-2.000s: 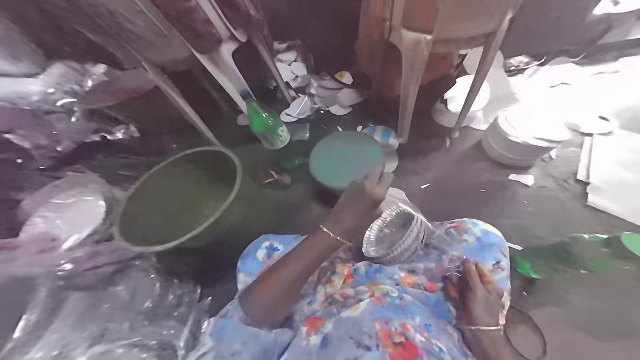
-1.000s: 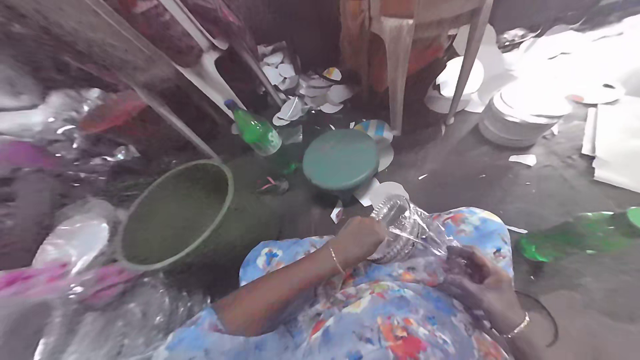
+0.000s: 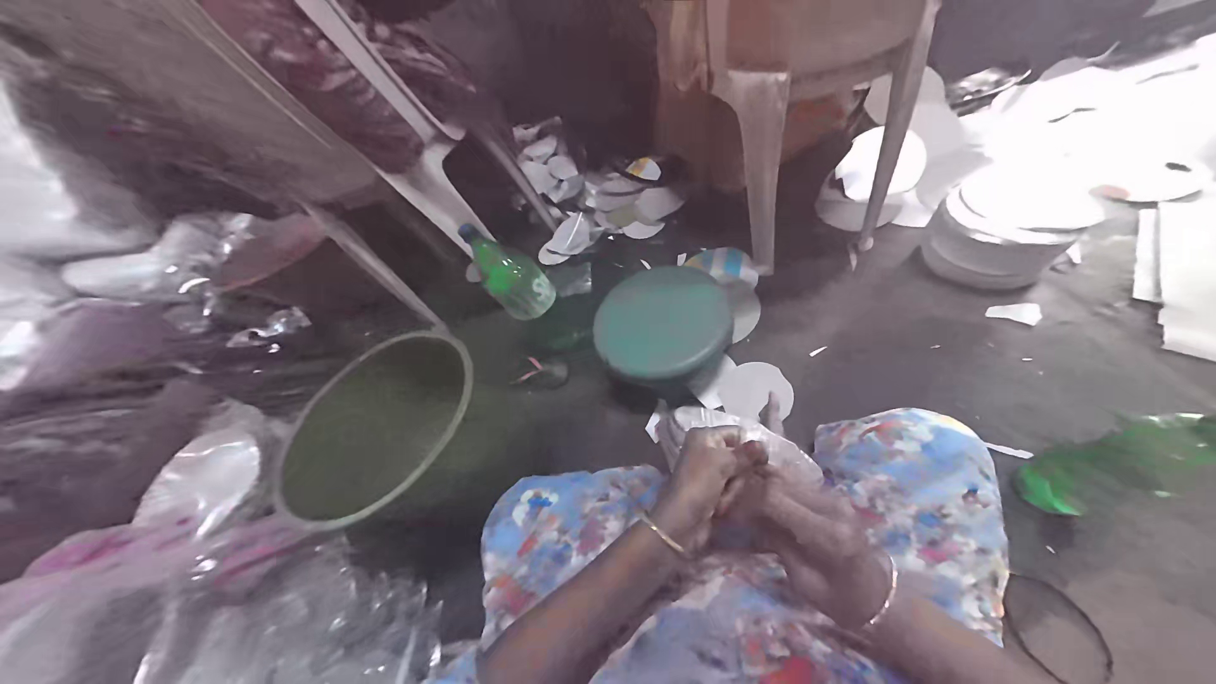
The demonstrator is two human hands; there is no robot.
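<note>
My left hand (image 3: pixel 708 480) and my right hand (image 3: pixel 812 537) meet over my lap, at the near side of a bundle of silvery disposable plates or bowls (image 3: pixel 712 418) in clear plastic. The fingers of my left hand are closed at the wrapping's near end; what lies between them is too small to see. My right hand touches the left one, its fingers partly hidden and blurred, so its hold cannot be told. A flowered blue cloth (image 3: pixel 912 475) covers my knees under the bundle. Just beyond stands a round green stool or lid (image 3: pixel 665 323).
A large round tub (image 3: pixel 456 399) stands at the left, near clear plastic packs (image 3: pixel 285 608). A green bottle (image 3: pixel 513 275) lies beyond it, and another green plastic item (image 3: pixel 1121 456) at the right. Plastic chair legs (image 3: pixel 760 171), paper discs (image 3: pixel 755 389) and a stack of white discs (image 3: pixel 1007 228) are ahead.
My hands were apart, with the ribbed silvery stack between them and plastic stretched toward the right hand; now they are together at the bundle's near side.
</note>
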